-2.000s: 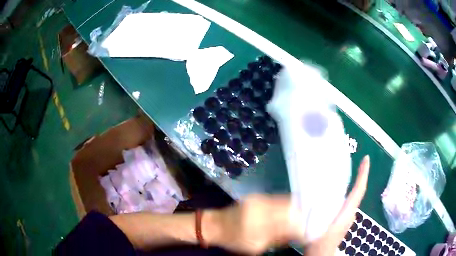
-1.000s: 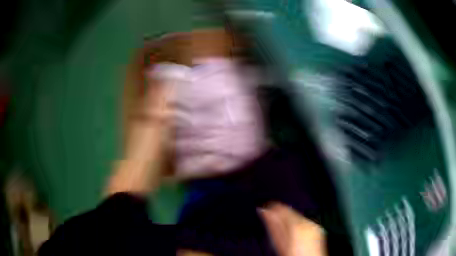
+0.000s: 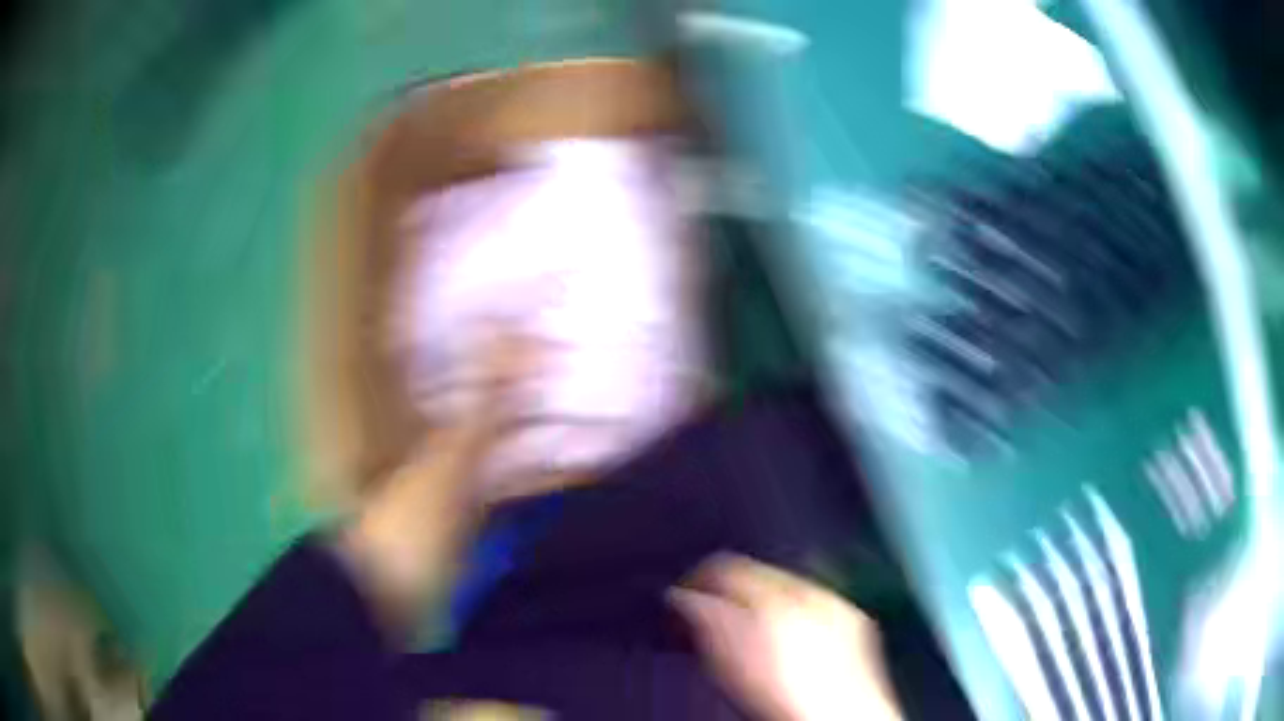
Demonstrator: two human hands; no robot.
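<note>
The view is strongly blurred. A brown open carton on the floor holds pale pink-white bagged fans. My left hand reaches over the carton's near side with its fingers on or just above the bags. Blur hides whether it grips one. My right hand is over my lap near the bench edge, its fingers bent. Nothing clear shows in it, but blur leaves its grip uncertain.
The green bench is on the right. It bears white bags, black discs on shiny clear film, a streaked white sheet with black pads and small pink parts. Green floor lies left.
Both hands have left the pale bag held over the bench, and the view has swung to the carton. Since one second ago, my left hand has moved from the carton's upper left side towards its near side.
</note>
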